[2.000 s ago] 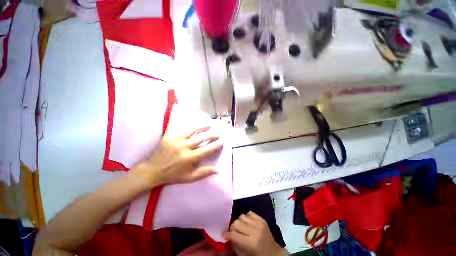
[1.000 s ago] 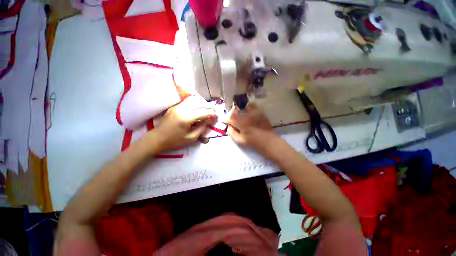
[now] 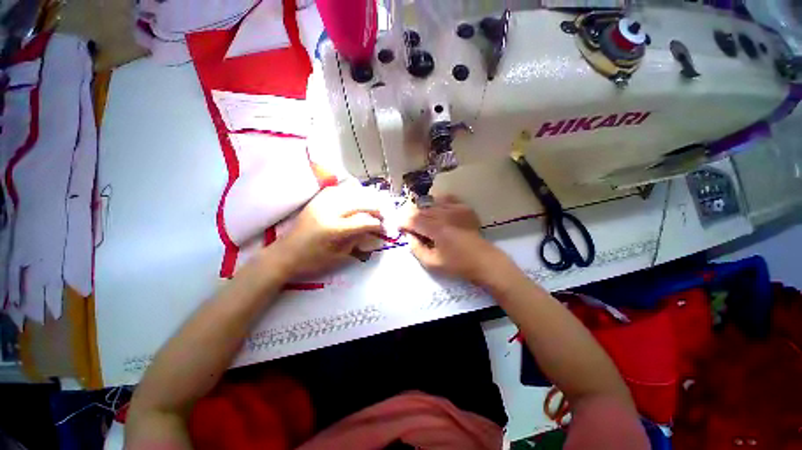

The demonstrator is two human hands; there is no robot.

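A garment panel (image 3: pixel 268 176), pale pink-white with red bands, lies on the table left of the sewing machine (image 3: pixel 545 88). Its near edge is bunched at the needle area under bright lamp glare. My left hand (image 3: pixel 330 230) is on the panel's edge just left of the needle, fingers bent and gripping the fabric. My right hand (image 3: pixel 447 235) is close to the right of the needle, fingertips on the same edge. The hands nearly touch. The presser foot and needle are washed out by the glare, and the exact seam cannot be told.
Black scissors (image 3: pixel 563 230) lie on the machine bed right of my right hand. Cut-piece stacks (image 3: pixel 54 167) lie at far left. Crumpled red fabric (image 3: pixel 642 352) is at lower right, with orange-handled snips (image 3: pixel 556 406) partly behind my right arm. A pink thread cone (image 3: pixel 350 26) hangs over the head.
Since two seconds ago both hands have come together at the needle and the panel's near edge has moved there from the lap. Over the last second they have barely moved.
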